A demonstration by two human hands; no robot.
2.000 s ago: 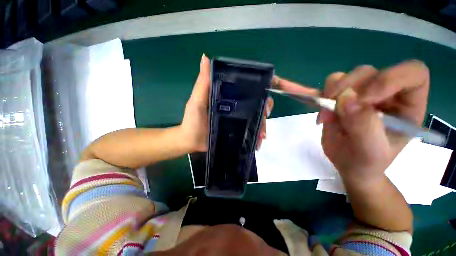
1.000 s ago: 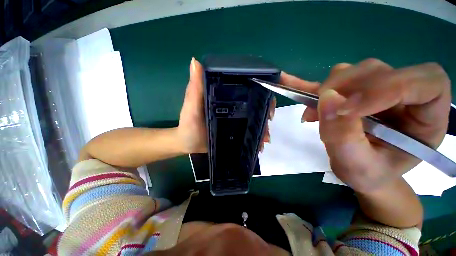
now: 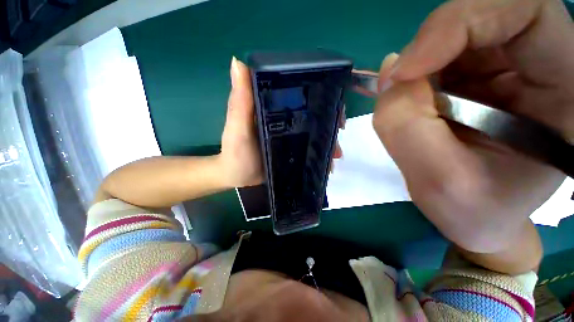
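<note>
A long black plastic housing (image 3: 292,170) is held upright in the middle, its open inside facing me. My left hand (image 3: 242,135) is bare and wraps it from the left and behind, with fingertips showing at its right edge. My right hand (image 3: 478,126), bare and large in view, is shut on silver metal tweezers (image 3: 472,114). The tweezers point left to the housing's upper right edge; their tip is hidden there. Whether the tip holds a piece cannot be told. A white backing sheet (image 3: 368,166) with a black block at its left end lies behind the housing.
Clear plastic trays (image 3: 28,170) are stacked at the left, with white sheets (image 3: 116,100) beside them. Part of another white sheet (image 3: 554,204) shows at the right. The dark green mat (image 3: 189,75) has a pale edge (image 3: 94,34) at the back.
My right hand has moved up and nearer the camera, and the tweezer tip has gone from inside the housing's top to its right edge. The housing's top end has risen and tilted slightly.
</note>
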